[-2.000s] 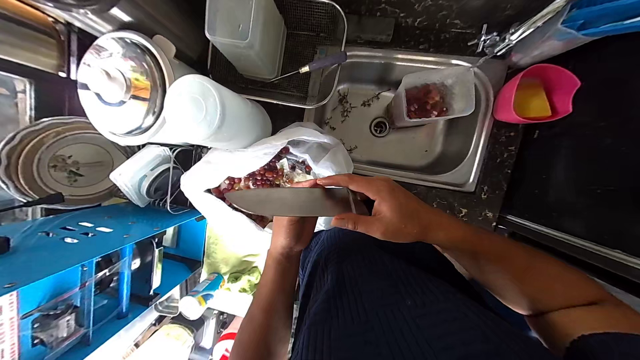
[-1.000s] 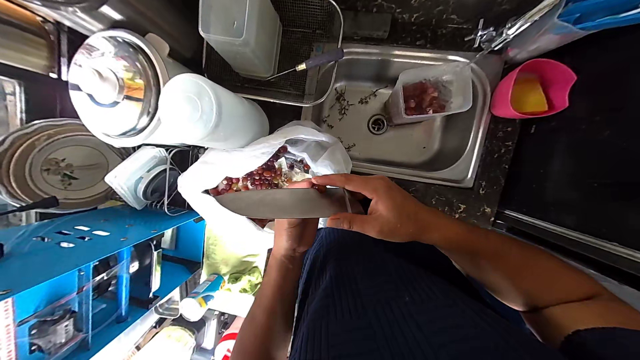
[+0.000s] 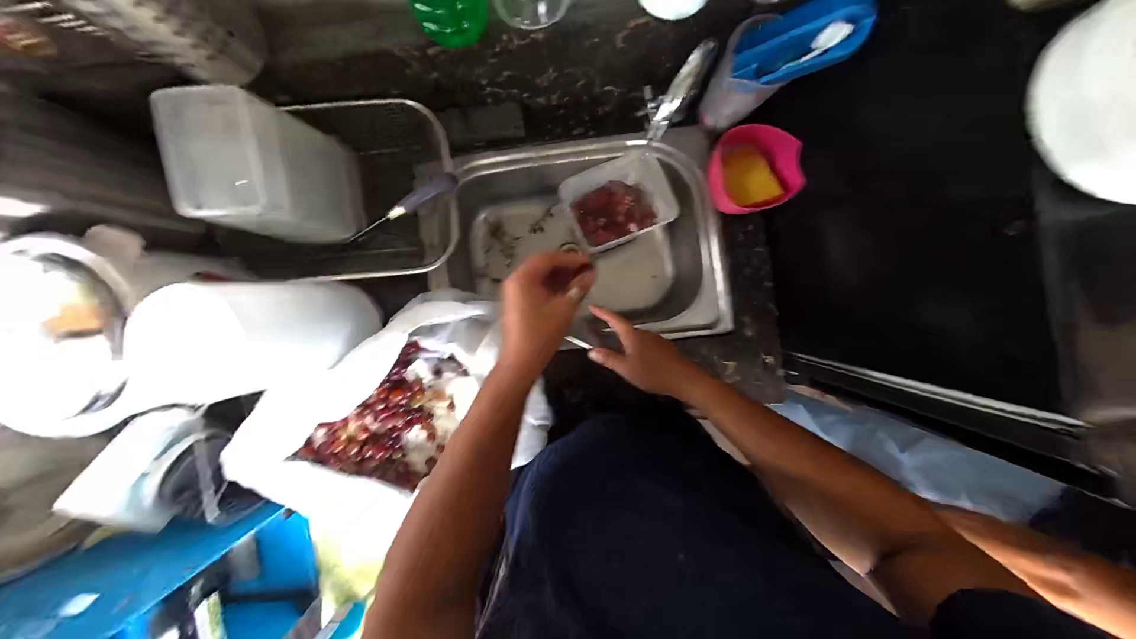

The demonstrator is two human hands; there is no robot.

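Observation:
My left hand (image 3: 543, 306) is over the near edge of the sink, its fingers curled around something small and dark red, blurred, likely a grape. Just right of it, my right hand (image 3: 643, 353) is at the sink's front rim, thumb and forefinger apart; a thin pale edge, perhaps of the knife, shows beside its fingers, and its grip is unclear. A white plastic bag (image 3: 293, 435) of red grapes (image 3: 390, 422) lies left of my left forearm. In the steel sink (image 3: 710, 284), a clear plastic container (image 3: 661, 191) holds dark red pieces (image 3: 612, 213).
Left of the sink, a wire dish rack (image 3: 448, 151) holds a tall translucent container (image 3: 266, 169) and a purple-handled tool (image 3: 426, 193). A pink cup (image 3: 781, 151) with a yellow sponge (image 3: 750, 175) stands by the right rim. The faucet (image 3: 683, 89) is behind the sink. A white canister (image 3: 248, 337) lies at left.
Both hands have left the grape bag and moved right to the sink's near edge. The broad knife blade, plain over the bag before, is no longer clearly visible. The view has shifted right.

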